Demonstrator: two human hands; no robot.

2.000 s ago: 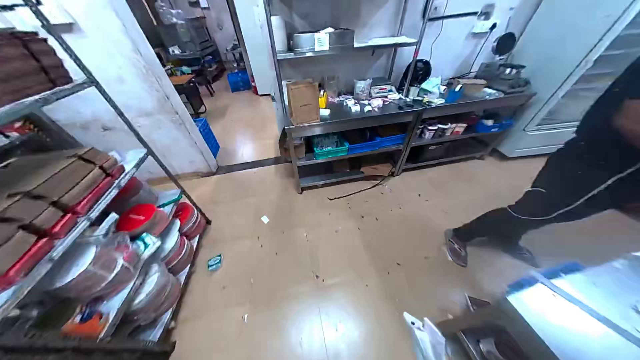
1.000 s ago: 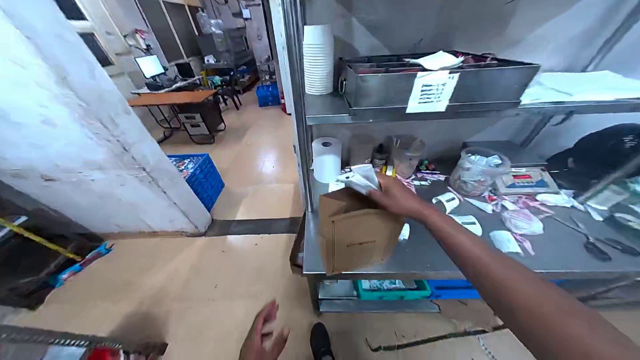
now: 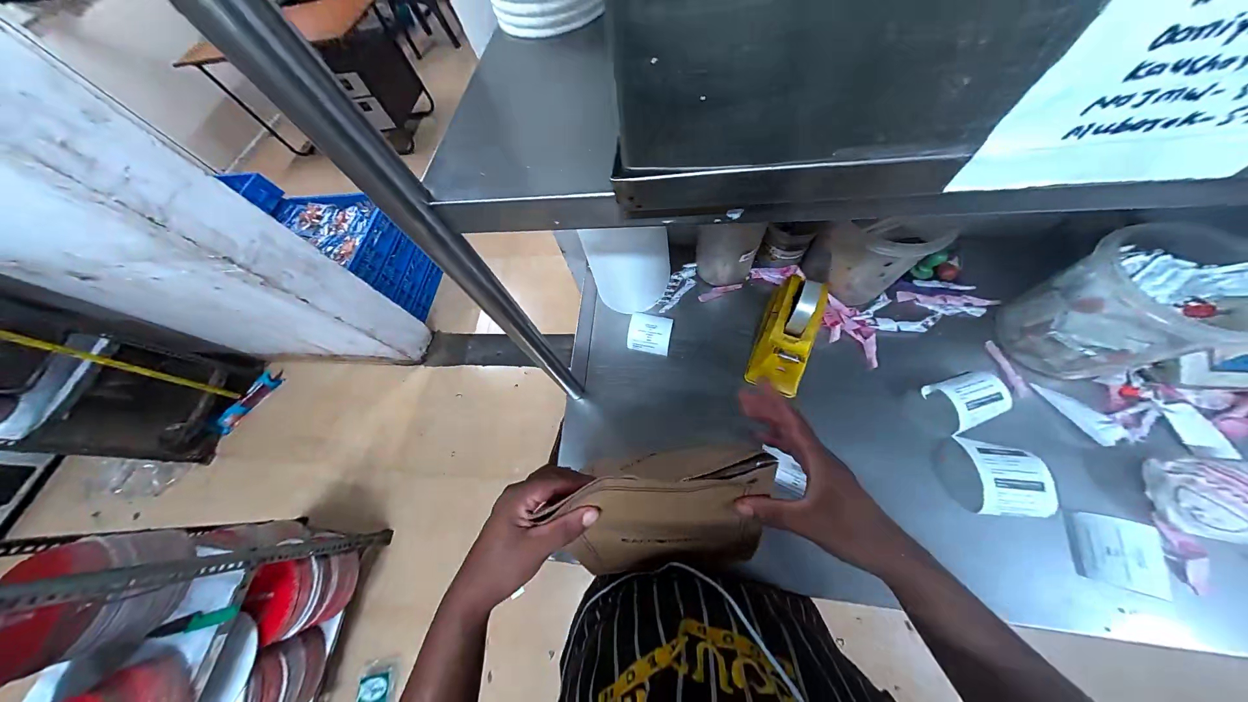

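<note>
A brown paper bag (image 3: 673,517) is at the front left edge of the steel table (image 3: 663,400), against my apron, its mouth partly spread. My left hand (image 3: 541,531) grips the bag's left side, thumb on the front. At the bag's right side my right hand (image 3: 809,478) touches it with the thumb, its fingers spread apart above the table. Just beyond those fingers lies a yellow tape dispenser (image 3: 788,336). A white label (image 3: 785,471) shows partly behind the bag and right hand. Curled printed labels (image 3: 1009,478) lie to the right.
A steel shelf (image 3: 517,146) with a dark metal tray (image 3: 829,88) overhangs the table. A slanting steel post (image 3: 390,185) rises at the left. Clear plastic tubs (image 3: 1121,302) and pink-white scraps stand or lie behind. A rack of round red items (image 3: 283,595) is lower left.
One second ago my left hand was below and apart from the bag; now it holds the bag's left side. My right hand no longer holds the white paper seen there. The view has moved closer.
</note>
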